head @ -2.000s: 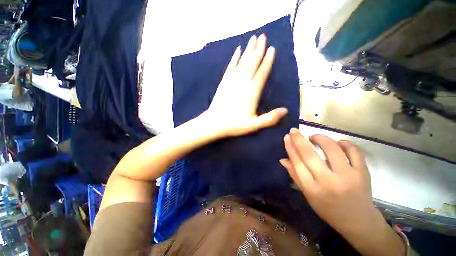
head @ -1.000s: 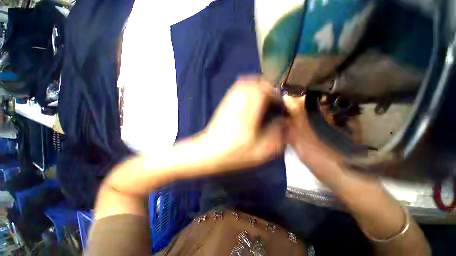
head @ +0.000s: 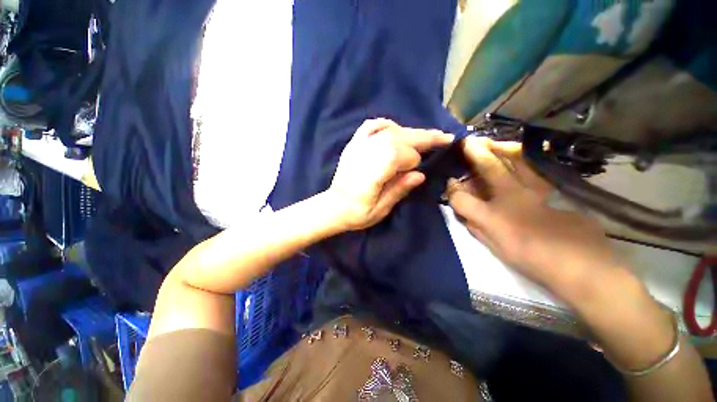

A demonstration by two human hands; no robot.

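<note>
A navy fabric panel (head: pixel 369 71) lies on the white table and hangs over its front edge toward my lap. My left hand (head: pixel 377 173) grips the panel's right edge between thumb and fingers. My right hand (head: pixel 511 204) is beside it, fingertips on the same cloth edge close to the needle area. The sewing machine head (head: pixel 534 47), cream with a teal band, stands at the upper right. The needle itself is too small and partly hidden to make out.
Long navy garment pieces (head: pixel 149 102) drape over the table's left side. A blue slotted crate (head: pixel 271 306) is below the table edge. Red scissor handles (head: pixel 698 294) lie at the far right. More dark cloth (head: pixel 55 71) and blue crates show at the left.
The left hand, flat on the panel two seconds ago, now pinches its edge. Both hands have come together near the needle area. The panel has shifted up, and the machine head appears nearer.
</note>
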